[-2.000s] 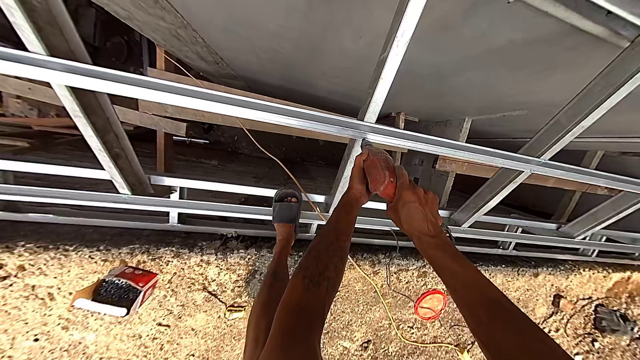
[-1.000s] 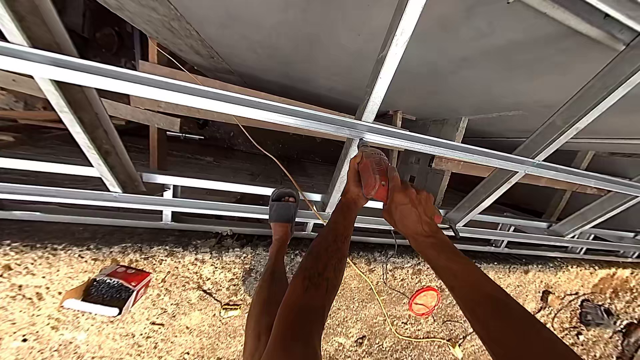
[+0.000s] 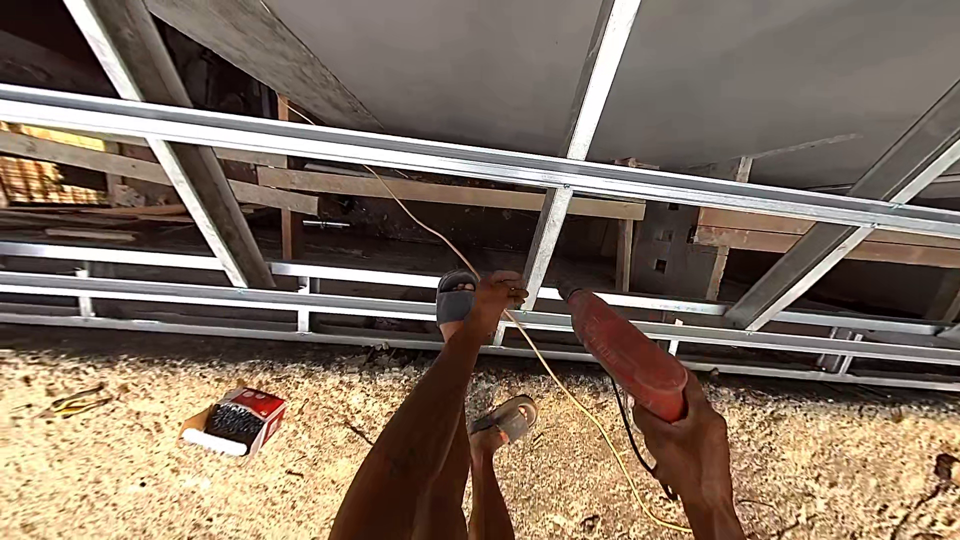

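My right hand [image 3: 686,442] grips a red corded power drill [image 3: 630,356] by its rear end; the drill points up and to the left, its tip apart from the metal. My left hand [image 3: 501,289] is at the lower end of a galvanized metal stud [image 3: 547,244], close to the lower rail [image 3: 382,304]. Whether its fingers hold the stud or something small cannot be told. An upper metal rail [image 3: 450,166] crosses the studs above both hands. A pale cord [image 3: 577,401] passes behind my left hand and over the ground.
An open red and white box of dark screws [image 3: 238,421] lies on the rough ground at lower left, with yellow-handled pliers [image 3: 75,405] beyond it. My sandalled feet are near the lower rails. Wooden boards [image 3: 450,193] and a grey panel [image 3: 450,67] stand behind the frame.
The drill has come away from the upper rail, down and to the right in my right hand. My left hand has left the drill and moved down to the stud's lower end. A second foot now shows.
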